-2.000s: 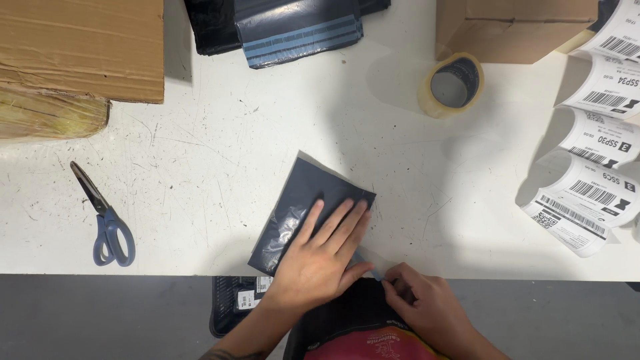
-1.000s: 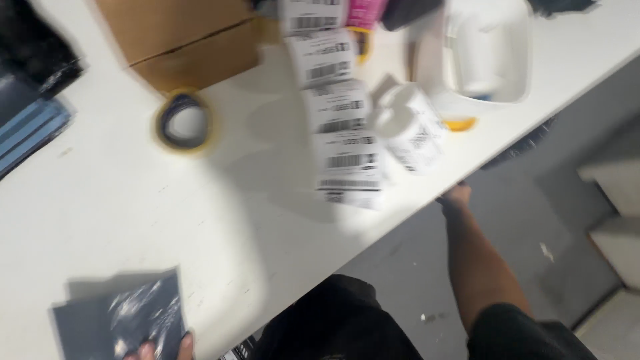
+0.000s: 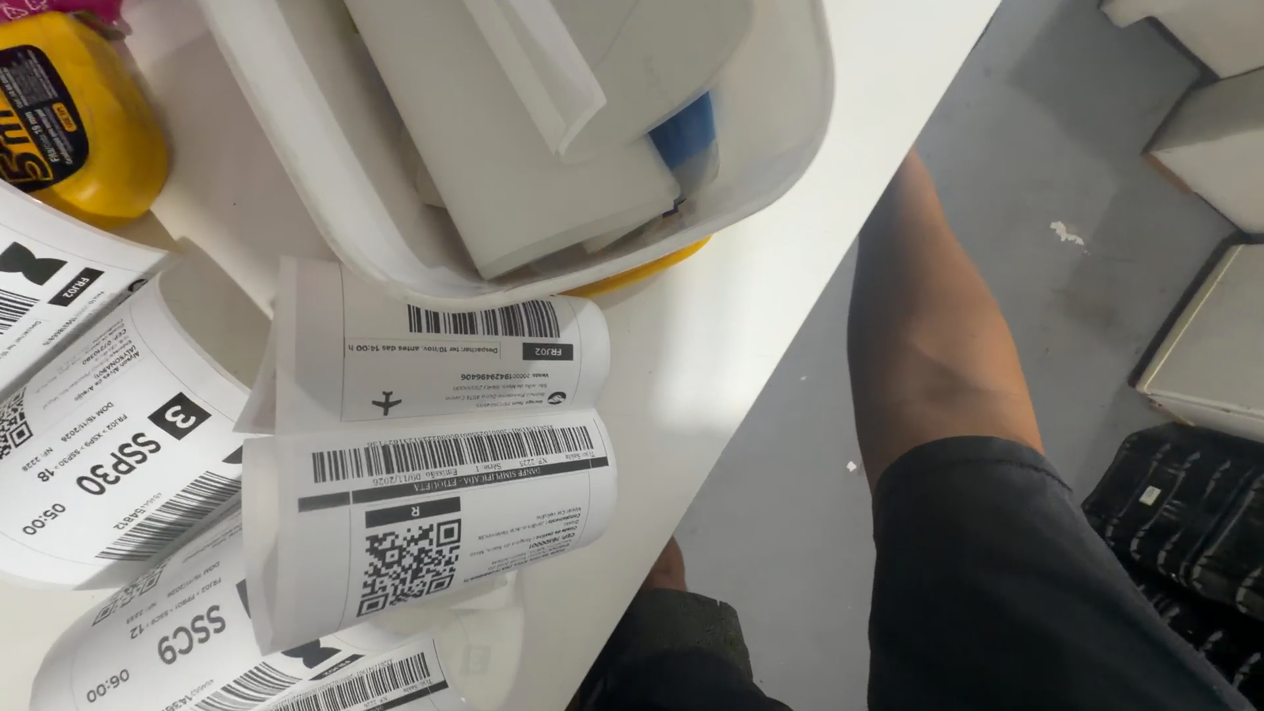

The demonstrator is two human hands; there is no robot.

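Neither my left hand nor my right hand shows in the head view, so what they hold is hidden. A strip of printed shipping labels (image 3: 425, 533) curls and folds over itself on the white table, with barcodes and square codes on it. More labels of the strip (image 3: 128, 464) lie at the left, partly overlapping. A translucent white plastic bin (image 3: 790, 128) stands above the labels, holding pale sheets or packets and a blue item (image 3: 686, 133). Beside it at the upper left is a yellow tape measure (image 3: 84, 118).
The white table's edge (image 3: 780, 385) runs diagonally. Past it, a bare limb (image 3: 933, 326) below a dark garment hem passes under the edge. Pale boxes (image 3: 1210, 336) and a black crate-like object (image 3: 1185, 513) are on the grey floor (image 3: 790, 553) at the right.
The view has swung far to the right and closer to the labels and bin. My hands, earlier seen by a dark plastic mailer, have left the view along with the mailer.
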